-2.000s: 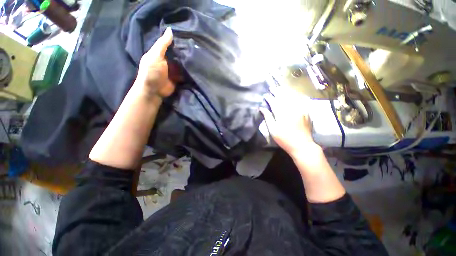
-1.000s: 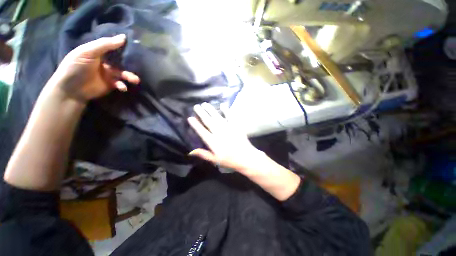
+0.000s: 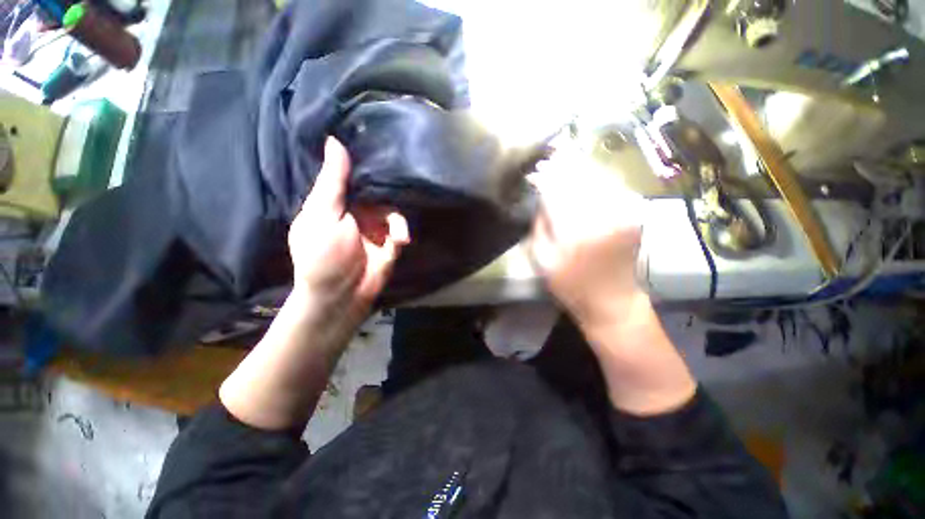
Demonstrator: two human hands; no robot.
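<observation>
The dark navy garment (image 3: 213, 172) is heaped over the table left of the machine, and part of it hangs over the front edge. Its shiny lining (image 3: 421, 152) faces up between my hands. My left hand (image 3: 348, 238) holds the garment's near edge, thumb on top and the other fingers curled at the dark fold. My right hand (image 3: 588, 228) is at the garment's right end, fingers closed on the cloth; glare washes out its fingertips.
The white sewing machine head (image 3: 811, 71) is at upper right, with a slanting wooden strip (image 3: 781, 182) and a dark cord (image 3: 702, 248) on the pale bed (image 3: 664, 264). A green box (image 3: 89, 147) and thread spools (image 3: 107, 39) are at upper left.
The view has swung back left. My right hand, open and flat on the cloth a second ago, now closes on its right end. The lining between my hands lies smoother and higher.
</observation>
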